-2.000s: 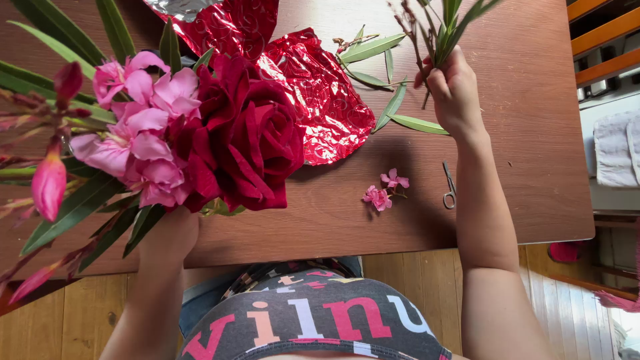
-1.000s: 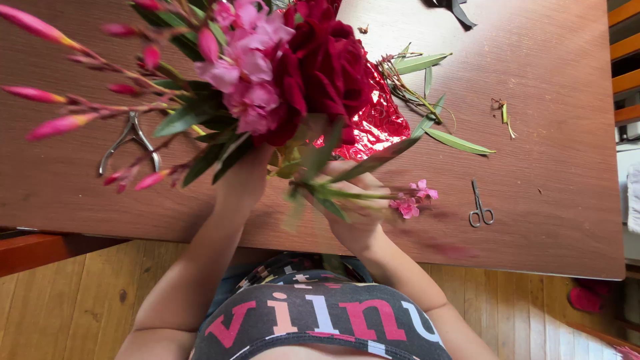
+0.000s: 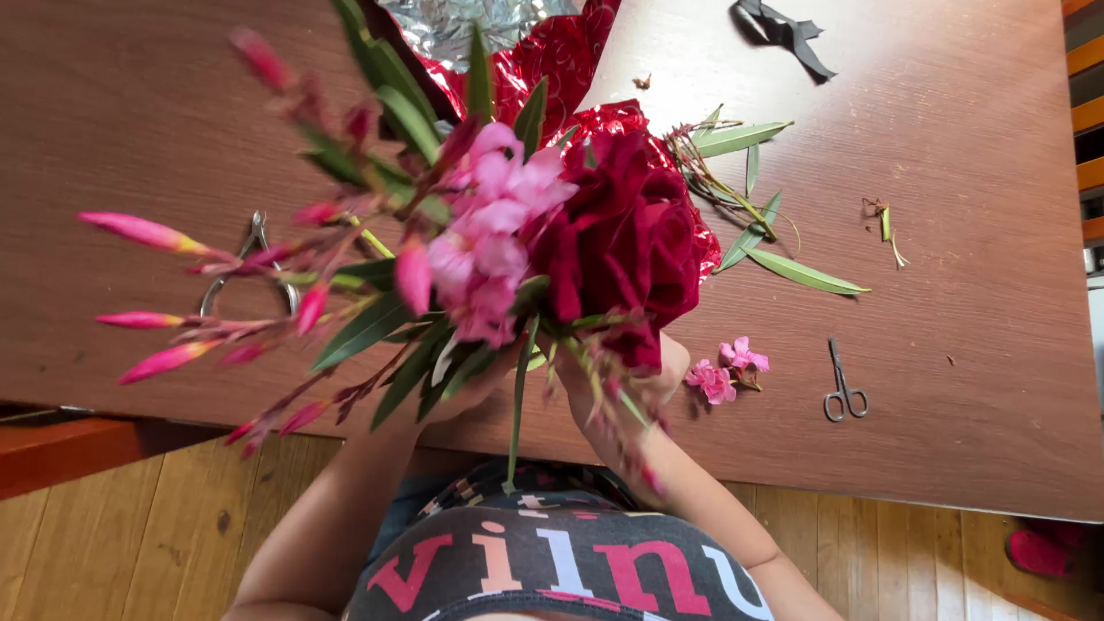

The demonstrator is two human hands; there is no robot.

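A bouquet with a dark red rose point(image 3: 625, 237), pink oleander blossoms point(image 3: 496, 233), pink buds and long green leaves rises between my arms. My left hand point(image 3: 474, 388) is closed around its stems below the blossoms, mostly hidden by leaves. My right hand point(image 3: 604, 388) is under the rose, partly covered by it; a thin budded sprig point(image 3: 617, 388) hangs over that wrist. Whether its fingers hold the sprig's stem is hidden. Right of that hand, small cut pink flowers point(image 3: 727, 371) lie on the wooden table point(image 3: 949, 345), and small metal scissors point(image 3: 843, 384) lie beyond them.
Metal nippers point(image 3: 257, 267) lie at the left behind the buds. Red foil wrapping point(image 3: 552, 69) with a silver side lies at the back. Cut stems and leaves point(image 3: 733, 190), a black ribbon point(image 3: 785, 34) and plant scraps point(image 3: 886, 228) are spread at the right.
My right hand, first out at the right with leafy sprigs, has come in to the bouquet beneath the rose. A budded sprig now hangs over its wrist. The view has shifted.
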